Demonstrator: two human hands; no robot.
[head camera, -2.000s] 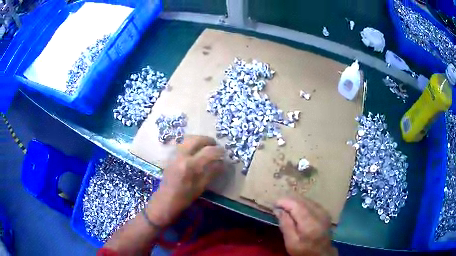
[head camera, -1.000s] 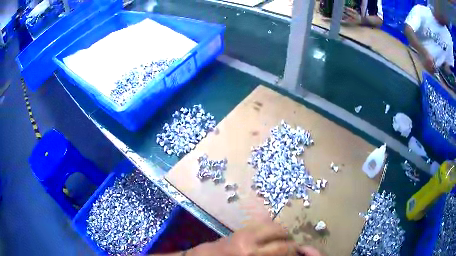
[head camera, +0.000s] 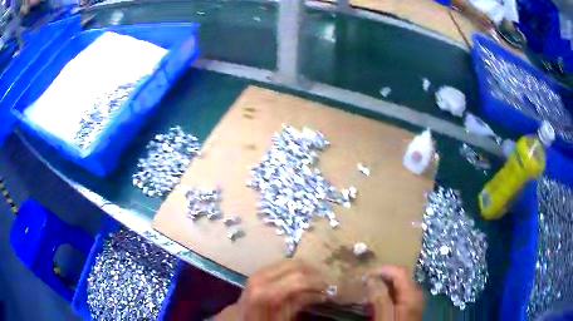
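My left hand (head camera: 283, 289) is at the near edge of the cardboard mat (head camera: 383, 210), its fingertips around a small silvery piece (head camera: 332, 290). My right hand (head camera: 396, 291) is close to its right, fingers bent and blurred; whether it holds a part I cannot tell. The main heap of small metal body pieces (head camera: 292, 182) lies mid-cardboard. A smaller cluster of fittings (head camera: 203, 204) lies at the mat's left side. A white-topped piece (head camera: 360, 249) stands on the stained patch. A heap of round caps (head camera: 452, 247) lies right of the mat, and another silvery heap (head camera: 166, 161) lies left of it.
A white squeeze bottle (head camera: 419, 152) lies at the mat's right edge, a yellow bottle (head camera: 512, 178) beyond it. Crumpled white plastic (head camera: 451, 100) lies behind. Blue bins stand left (head camera: 107, 157), low left (head camera: 85, 282) and back right (head camera: 487, 47). A blue stool (head camera: 38, 241) is at left.
The view has swung and tilted. My left hand has moved right from beside the left cluster towards my right hand. A few pieces now lie apart near that cluster.
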